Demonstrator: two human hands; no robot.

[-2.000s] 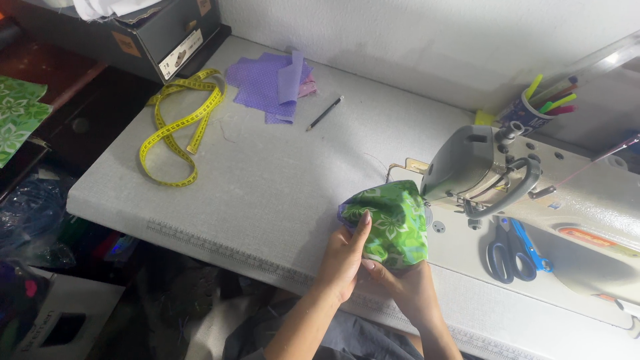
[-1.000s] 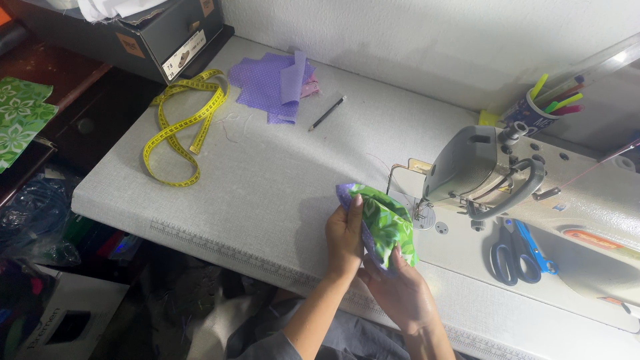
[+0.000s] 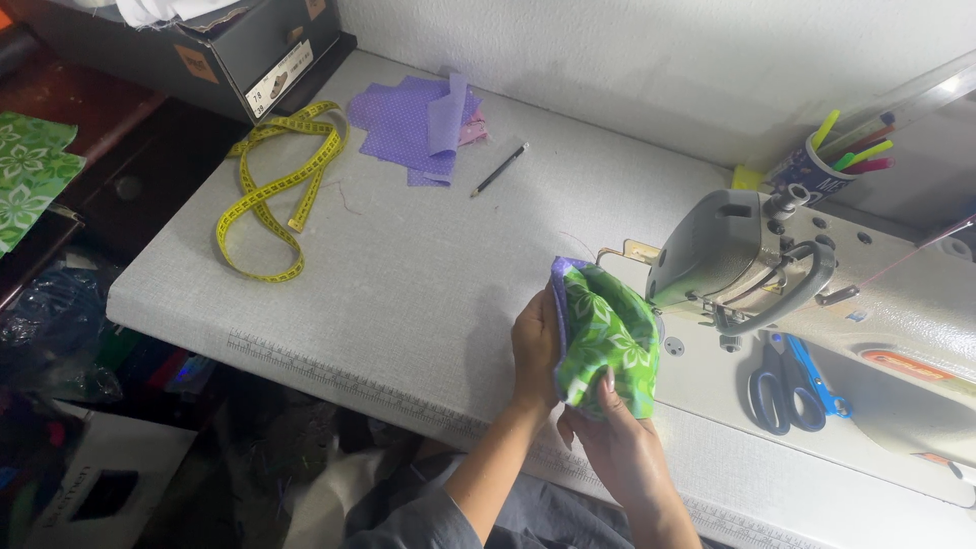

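Note:
A green floral fabric piece (image 3: 610,335) with a purple dotted layer along its left edge is held up between my two hands, just left of the sewing machine (image 3: 762,259). My left hand (image 3: 536,347) grips its left side, the fingers partly hidden behind the cloth. With the thumb on the green face, my right hand (image 3: 614,431) pinches the lower part. The fabric hides the machine's needle area. Dark-handled scissors (image 3: 785,393) and a light blue tool (image 3: 820,381), perhaps thread snips, lie on the machine bed.
Purple dotted fabric pieces (image 3: 408,126), a pencil (image 3: 499,169) and a yellow measuring tape (image 3: 263,202) lie on the grey table. A cup of markers (image 3: 812,171) stands behind the machine. A dark shoebox (image 3: 252,53) is at the back left, and green floral fabric (image 3: 30,175) lies far left.
Between my hands the fabric has been turned, and more of its green floral face shows than one second ago. My right thumb now lies across the green face.

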